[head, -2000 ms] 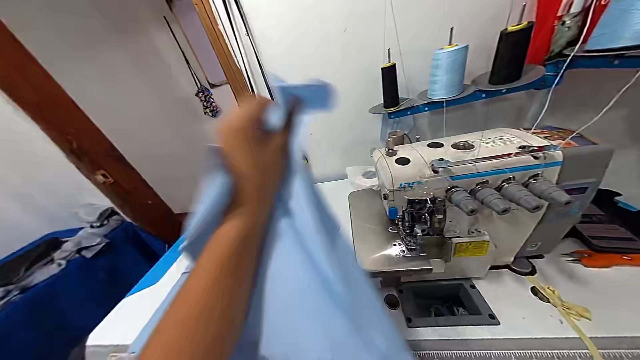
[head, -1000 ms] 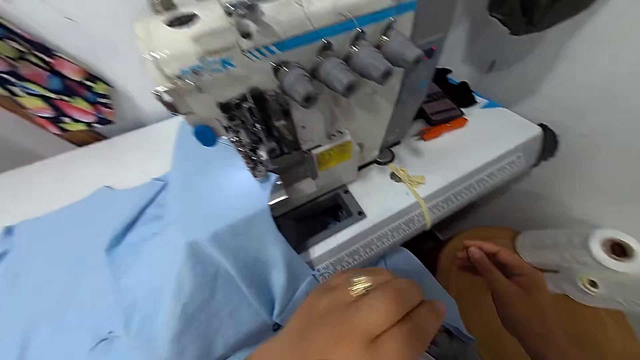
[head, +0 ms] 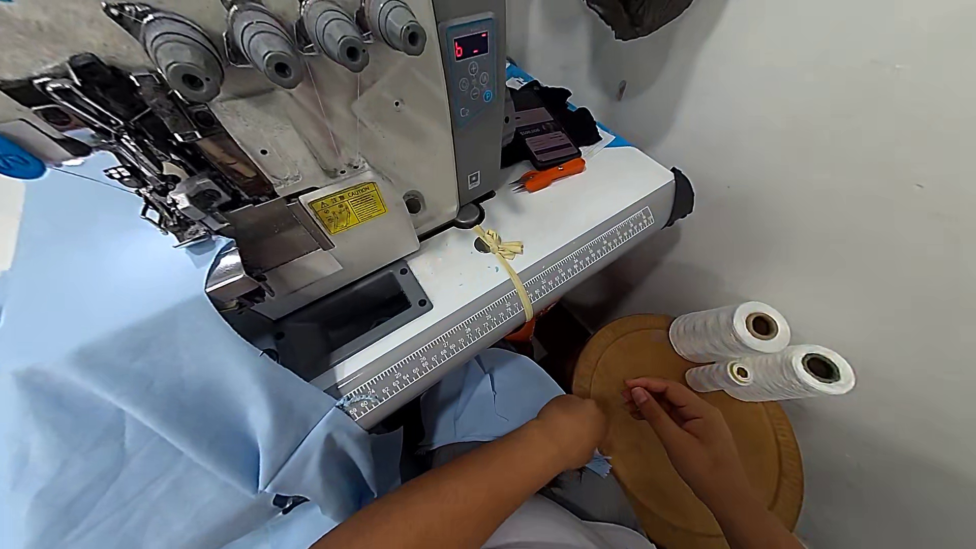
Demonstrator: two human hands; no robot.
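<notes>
Light blue fabric [head: 145,366] lies over the left of the machine table, with its edge beside the presser area of an overlock sewing machine [head: 335,99]. Another part of blue fabric [head: 488,393] hangs below the table's front edge, over the lap. My left hand [head: 576,431] is closed at this hanging part, knuckles up; what its fingers hold is hidden. To its right, my right hand [head: 682,427] is held over a round wooden stool top, thumb and fingertips pinched together. Whether a thread is between them is too small to tell.
Several cones of white thread [head: 728,332] lie on the round wooden stool top [head: 778,450]. Orange thread snips [head: 553,175] and a phone [head: 545,137] rest at the table's far right. A yellow tie [head: 518,274] crosses the printed ruler [head: 595,248] along the front edge.
The blue fabric, lifted by a hand two seconds ago, lies on the table beside the machine. My left hand has moved off the fabric near the table edge toward my right hand. The view has swung right.
</notes>
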